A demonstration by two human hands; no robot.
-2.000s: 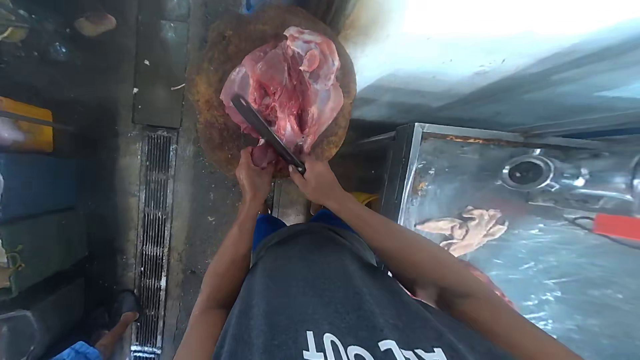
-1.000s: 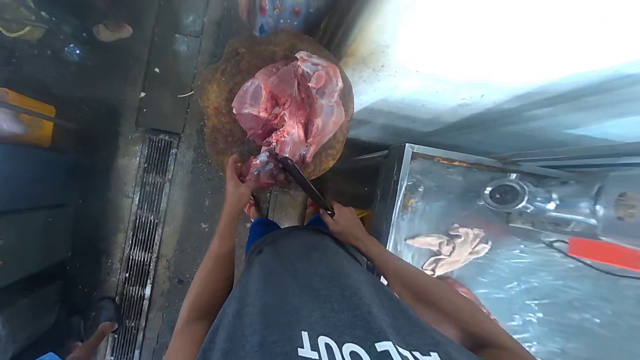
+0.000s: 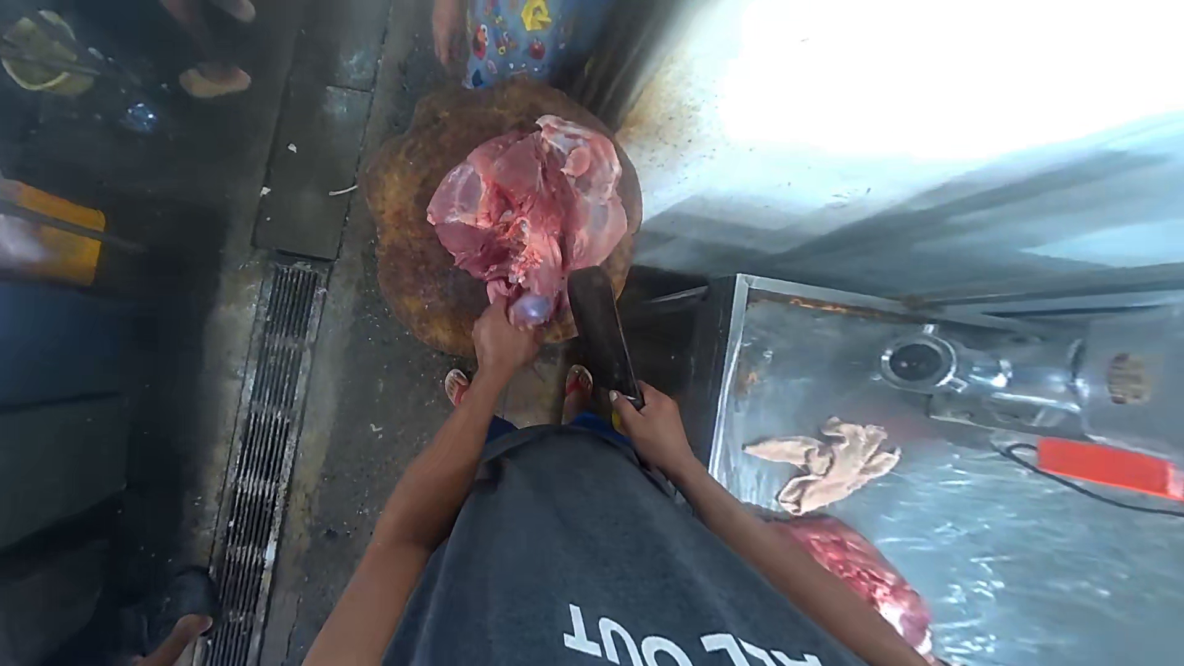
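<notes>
A large cut of raw meat (image 3: 532, 203) lies on a round wooden chopping block (image 3: 407, 240) in front of me. My left hand (image 3: 504, 338) grips the near end of the meat, beside a pale, rounded bone end (image 3: 533, 309). My right hand (image 3: 655, 425) is closed on the handle of a large, dark-bladed knife (image 3: 599, 324). The blade points away from me, its tip at the near right edge of the meat; whether it touches the meat I cannot tell.
At right, a metal table (image 3: 731, 370) bears a meat grinder (image 3: 999, 370), a crumpled cloth or glove (image 3: 837, 462), a red object (image 3: 1105, 467) and more raw meat (image 3: 865, 569). A floor drain grate (image 3: 268, 462) runs at left. Another person's foot (image 3: 190, 629) shows lower left; patterned clothing (image 3: 513, 37) is beyond the block.
The knife, earlier slanting over the meat, has moved right and now points mostly away from me. My right hand has moved right, apart from my left, which stays at the near end of the meat.
</notes>
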